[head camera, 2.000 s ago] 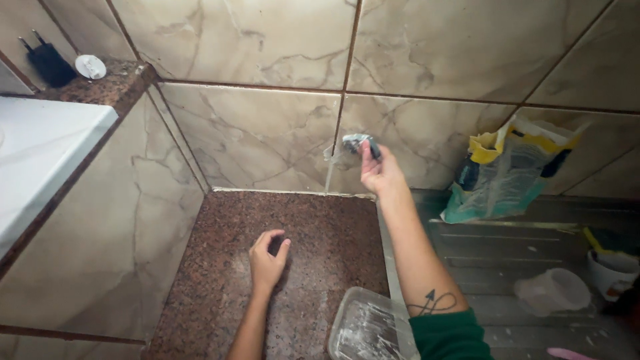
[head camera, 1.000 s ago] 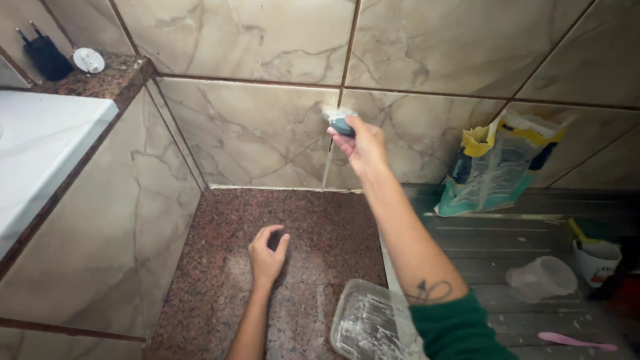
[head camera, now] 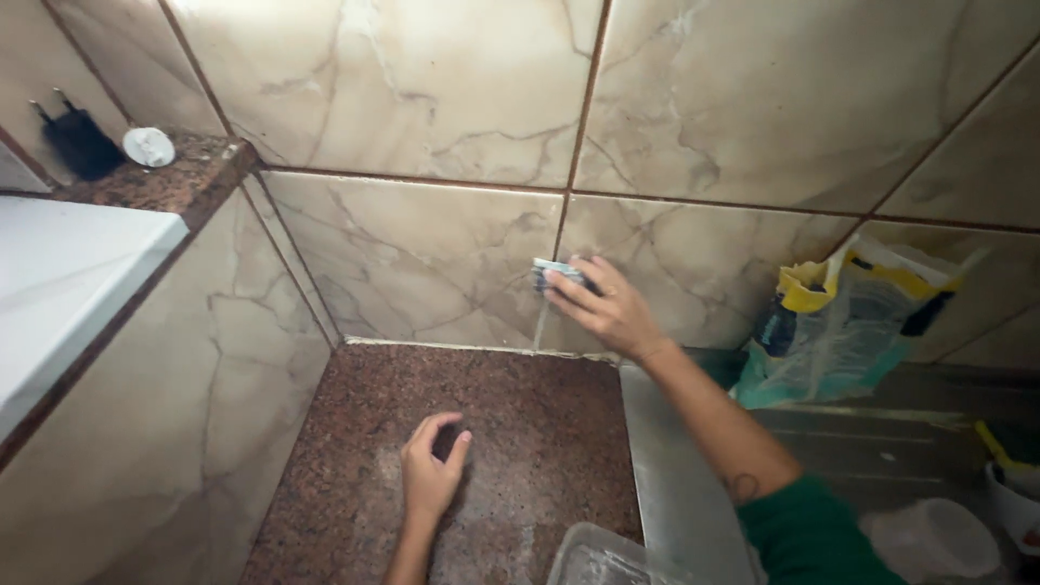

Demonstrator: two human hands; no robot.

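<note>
My right hand holds a small dark tool with a whitish edge against the wall tiles, at the vertical joint between two lower tiles. Below the tool that joint looks pale; above it, brown. My left hand hovers over or rests on the reddish-brown granite counter, fingers curled apart, holding nothing. A pale line of filler runs where the counter meets the wall. Near the bottom edge, a clear plastic container smeared with white material is partly cut off by the frame.
An opened plastic bag leans on the wall at right, above a metal drainboard. A translucent tub and a white container stand lower right. A black plug adapter and white round object sit on the left granite ledge.
My right hand with the tool has moved down the tile joint since one second ago, and the fingers now lie flatter over the tool. My left hand stays in about the same place.
</note>
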